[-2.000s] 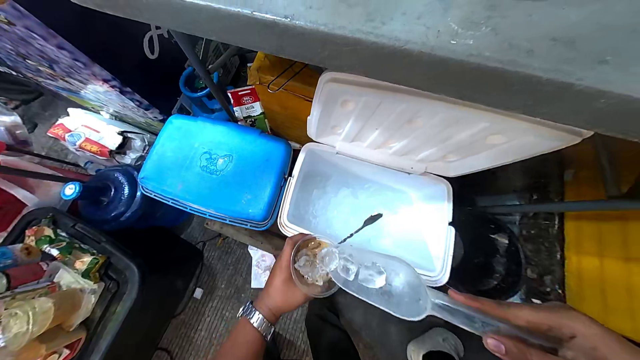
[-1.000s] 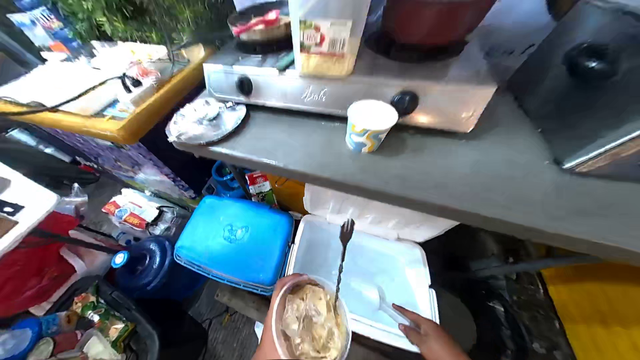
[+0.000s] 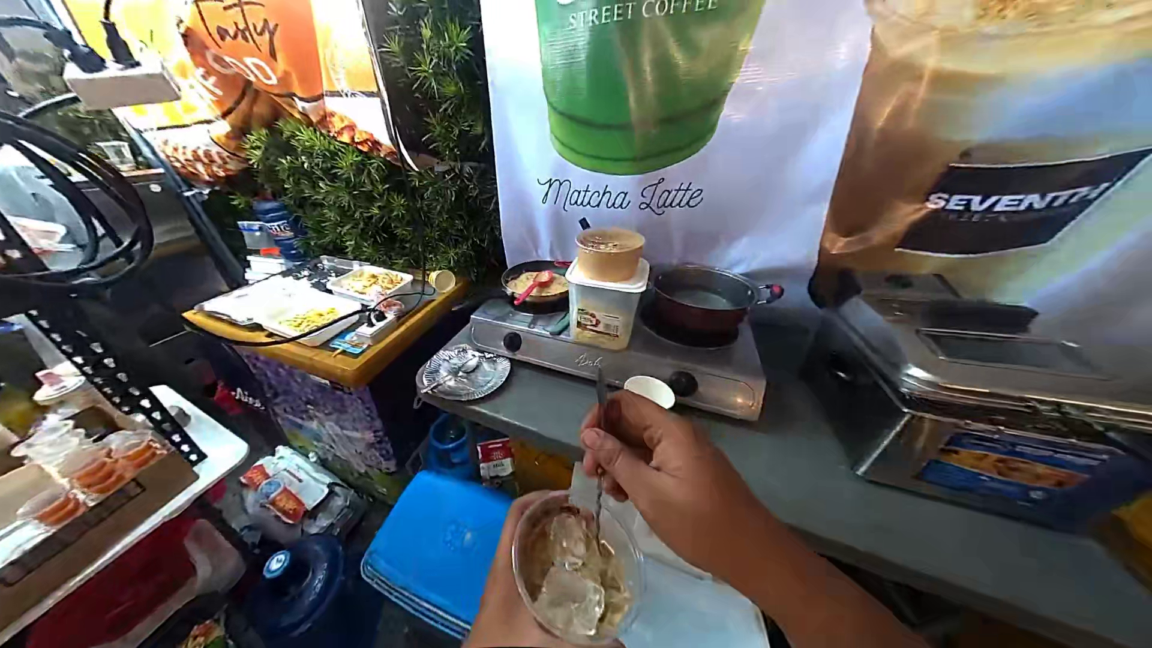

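In my left hand (image 3: 504, 576) is a clear plastic cup (image 3: 576, 576) holding a light brown drink and large ice cubes. My right hand (image 3: 661, 450) pinches the upper part of a long thin stirring spoon (image 3: 601, 396), whose lower end stands in the cup. Just behind the right hand, a white paper cup (image 3: 650, 390) sits near the front of the stove. Below the hands, the white ice box (image 3: 702, 607) is partly hidden by the cup and my right arm.
A two-burner gas stove (image 3: 540, 346) bears a dark red pot (image 3: 706, 301), a frying pan and stacked tubs. A foil-covered plate (image 3: 463, 371) lies left of it, a steel appliance (image 3: 990, 396) right. The blue cooler lid (image 3: 441, 540) and water jug (image 3: 301, 585) are lower left.
My right hand has moved from the scoop at the ice box to the stirring spoon in the cup. The view has tilted up towards the stove and banners.
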